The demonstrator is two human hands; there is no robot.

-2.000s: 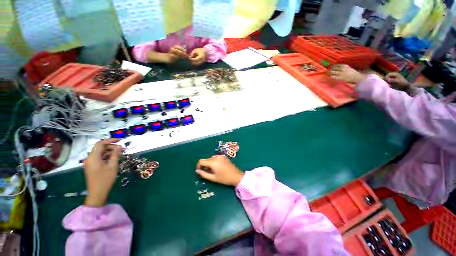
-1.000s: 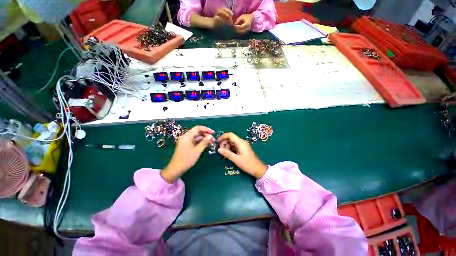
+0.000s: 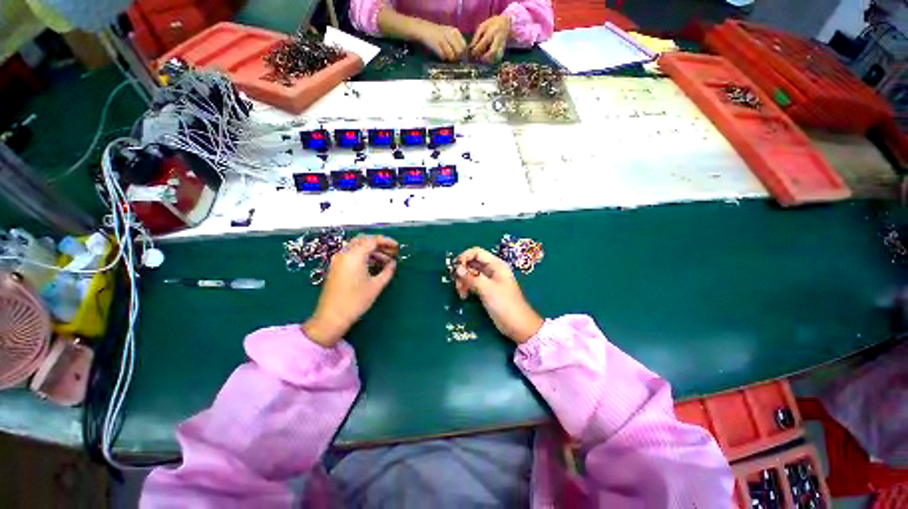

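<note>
My left hand (image 3: 356, 278) is over the green mat beside the left pile of ring parts (image 3: 309, 251), with thumb and fingertips together on a small, thin ring part (image 3: 401, 253). My right hand (image 3: 490, 285) is a short way to the right, fingers curled, beside the right pile of ring parts (image 3: 523, 253). A tiny pale piece (image 3: 449, 266) shows at its fingertips; whether it is gripped is too small to tell. Tiny pale gold fittings (image 3: 460, 332) lie on the mat below, between the hands.
A pen-like tool (image 3: 214, 284) lies left. White cables (image 3: 127, 328) and a pink fan (image 3: 22, 333) are far left. Display modules (image 3: 381, 178) stand on the white board (image 3: 617, 149). Orange trays (image 3: 762, 139) stand at upper right and lower right. A person's hands (image 3: 468, 42) work opposite.
My hands were together over the mat; now they are apart, the left moved left and the right slightly right. The view has shifted slightly.
</note>
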